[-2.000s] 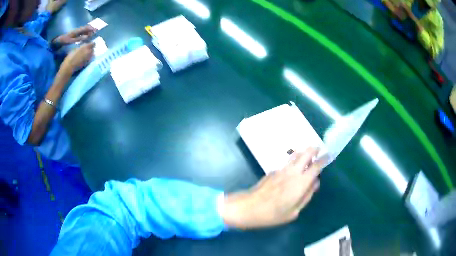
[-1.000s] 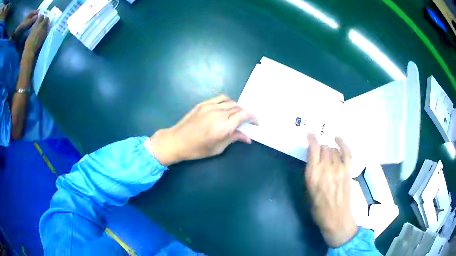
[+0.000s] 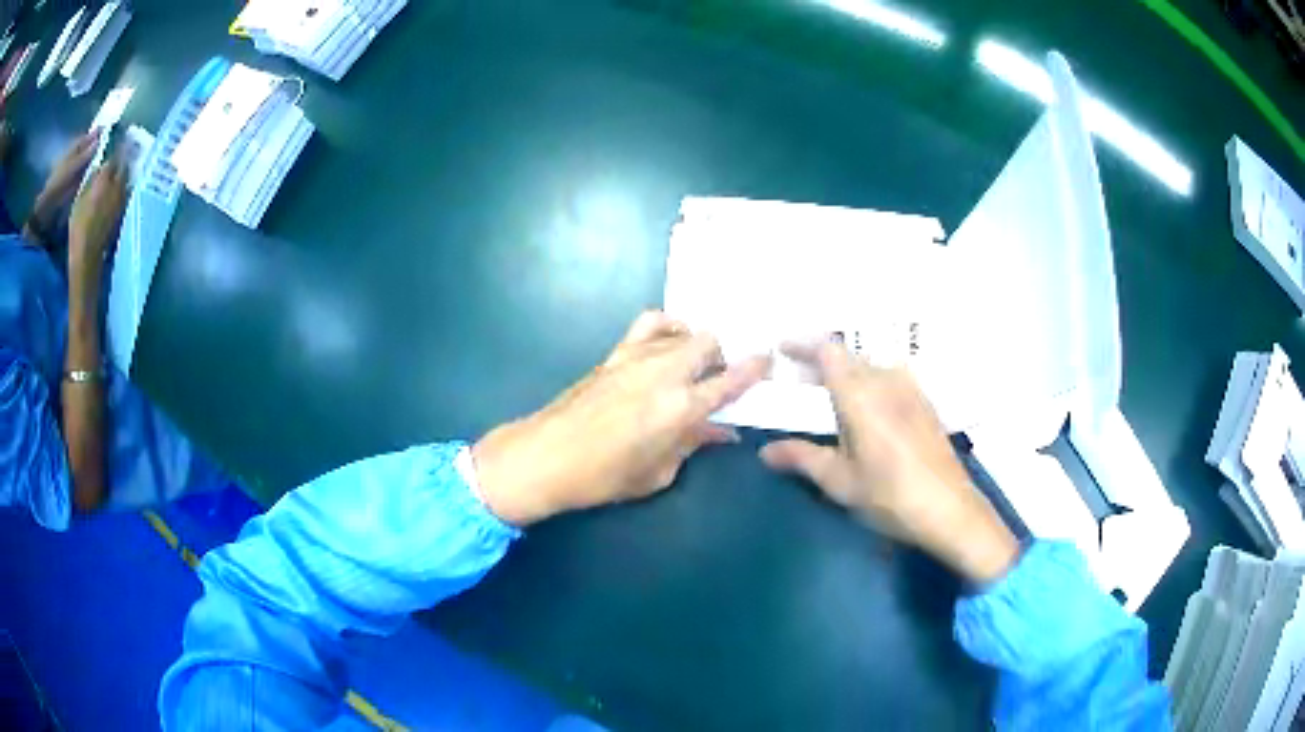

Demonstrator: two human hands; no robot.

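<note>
A white packaging box (image 3: 802, 272) lies on the dark green table, with small dark marks on its white base. Its tall white lid (image 3: 1052, 258) stands open on the right. My left hand (image 3: 616, 415) is at the box's near left corner, fingers on the edge. My right hand (image 3: 895, 451) is at the near edge, its fingers over the base and its thumb in front of the edge, near my left fingertips. A white insert card (image 3: 1123, 501) with a dark cutout lies to the right, partly behind the lid's lower edge.
Stacks of white inserts (image 3: 1238, 636) lie at the right edge, with a small pile (image 3: 1267, 436) and a white box (image 3: 1268, 215) beyond. White card stacks (image 3: 243, 143) stand at upper left. A neighbour's hands (image 3: 93, 193) work beside a light blue perforated strip (image 3: 143, 258).
The box has turned slightly, and its lid stands more upright. My right hand has moved left along the near edge towards my left hand. The view has shifted.
</note>
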